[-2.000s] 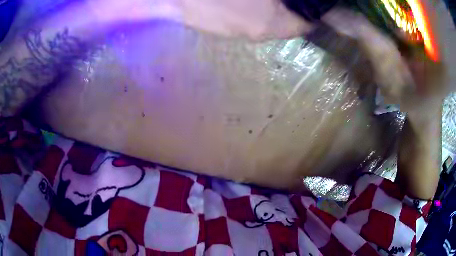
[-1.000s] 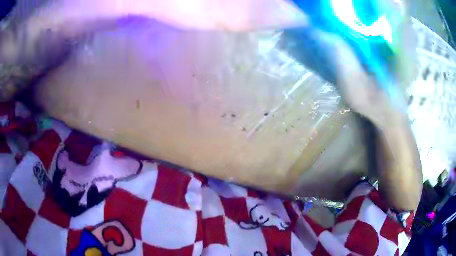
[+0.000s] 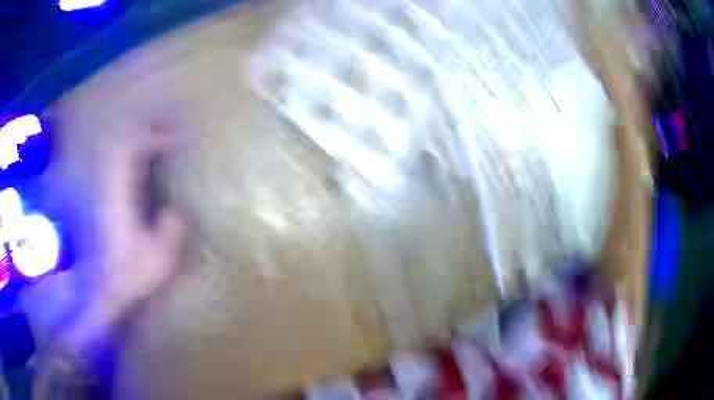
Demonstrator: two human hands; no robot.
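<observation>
The view is strongly blurred. My left hand (image 3: 145, 234) is at the left, over the bench, with thumb and fingers curved around a dark patch. I cannot tell whether that patch is a thing held or a shadow. A white sheet with rows of grey round spots (image 3: 352, 86) lies on the bench at the upper centre. More whitish sheets (image 3: 548, 141) lie to its right. My right hand cannot be made out for certain; a blurred skin-toned shape shows at the upper right edge.
Glowing white and blue lit units (image 3: 33, 244) stand at the far left. The brown cardboard bench top (image 3: 274, 328) has shiny patches. A brown strip (image 3: 625, 195) borders the sheets at the right, with dark and blue things beyond. Red-and-white checked clothing (image 3: 462, 371) is at the bottom.
The view has swung to the right, and the sheets now fill the upper centre. The brightly glowing unit at the upper right is no longer seen there. Lit units now show at left.
</observation>
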